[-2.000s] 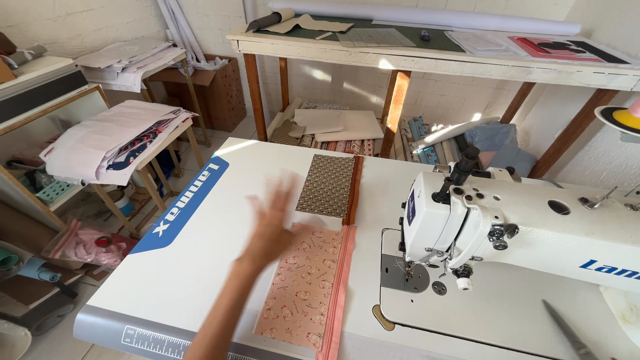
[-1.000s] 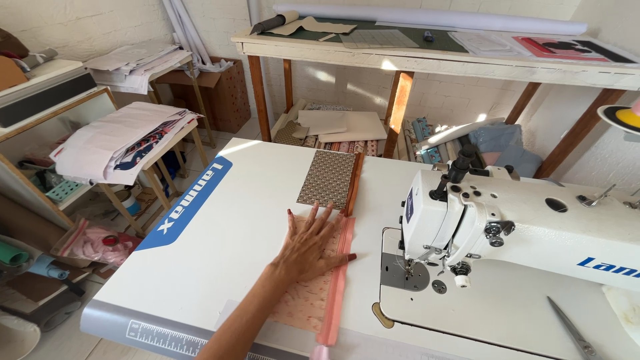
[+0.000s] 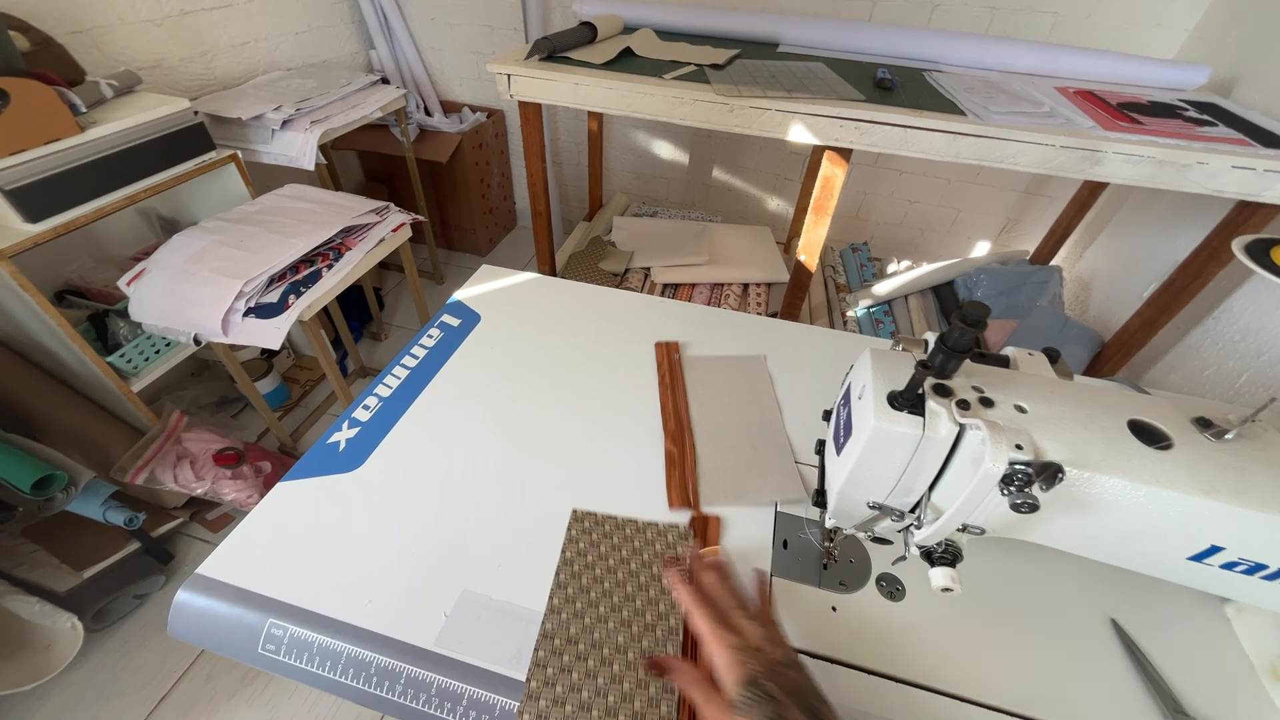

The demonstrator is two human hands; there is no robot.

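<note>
My right hand [image 3: 735,625], slightly blurred, rests with spread fingers over the right edge of a brown woven-pattern fabric piece [image 3: 610,610]. It appears to grip nothing. Along that edge runs a reddish-brown strip [image 3: 706,530], likely zipper tape, partly hidden by the hand. Just above lies a plain pale rectangular piece [image 3: 745,430] with a similar brown strip [image 3: 675,425] down its left side. The two strips meet or nearly meet end to end. Right of these stands a white Lanmax sewing machine [image 3: 960,450], its needle over the metal needle plate [image 3: 800,550]. My left hand is not in view.
Scissors [image 3: 1150,665] lie at the lower right of the machine table [image 3: 540,400]. A printed ruler [image 3: 370,665] marks its front edge. A pale flat piece [image 3: 490,628] lies near it. Behind stands a wooden worktable [image 3: 680,95]; paper stacks [image 3: 250,250] are at the left.
The pink fabric piece and my left hand are out of view. The brown woven piece now lies nearer the front, and the pale piece with a brown strip has come into view.
</note>
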